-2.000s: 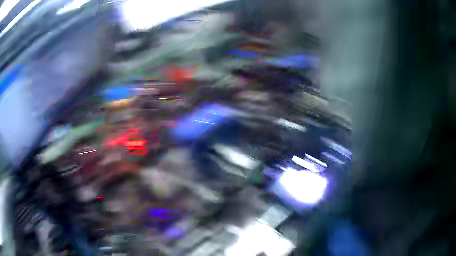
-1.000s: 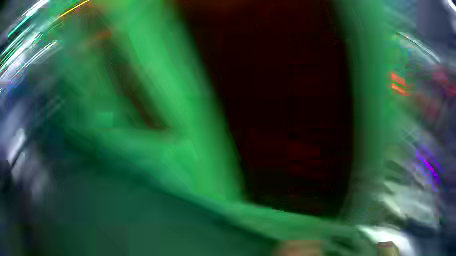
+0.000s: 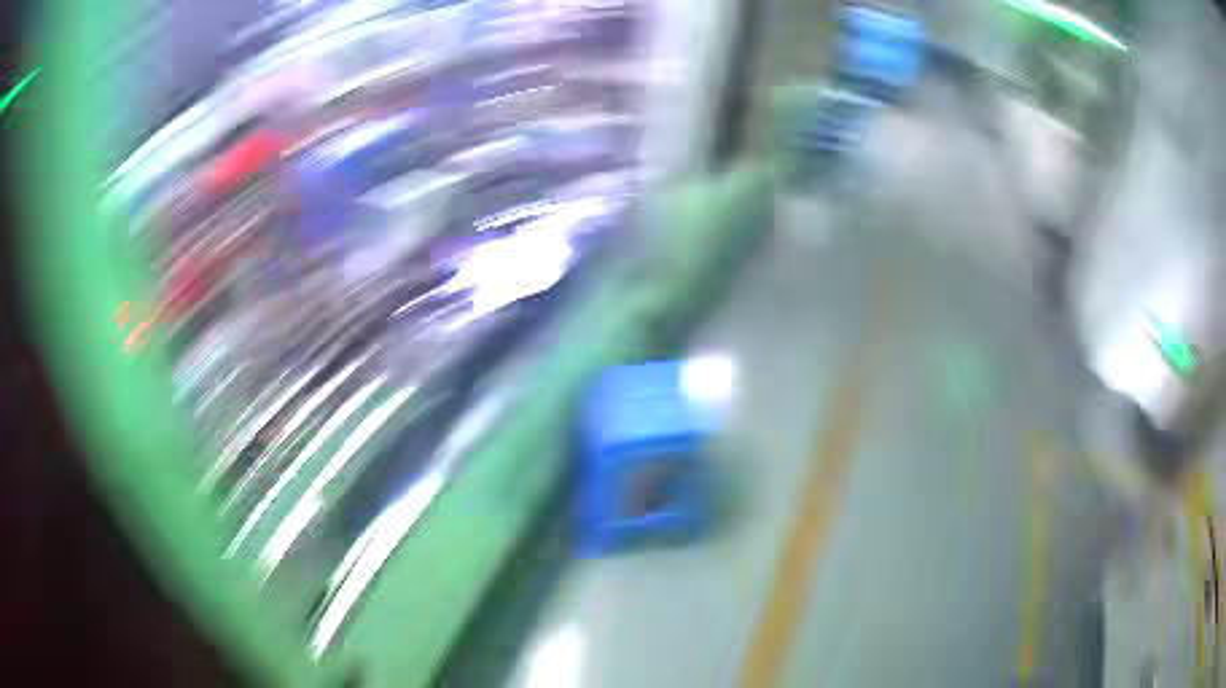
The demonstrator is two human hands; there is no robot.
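Observation:
No hand shows in the head view, which is heavily blurred. Nearest on the left is a green machine door frame (image 3: 88, 363) with a dark window at the left edge. Beyond it lies an open machine bed with long silver rails (image 3: 334, 450), red and blue parts and a bright white glow (image 3: 518, 269). A green ledge (image 3: 464, 551) runs along the machine's front. Small parts cannot be made out.
A blue stool (image 3: 645, 457) stands on the grey floor (image 3: 914, 497) beside the green ledge. A yellow floor line (image 3: 813, 518) runs away to its right. Blurred white and grey shapes stand at the right; a blue screen-like patch (image 3: 883, 47) shows at the top.
The view has swung: the green door and dark window, central before, now sit at the left edge. The machine bed, aisle and blue stool have come into view.

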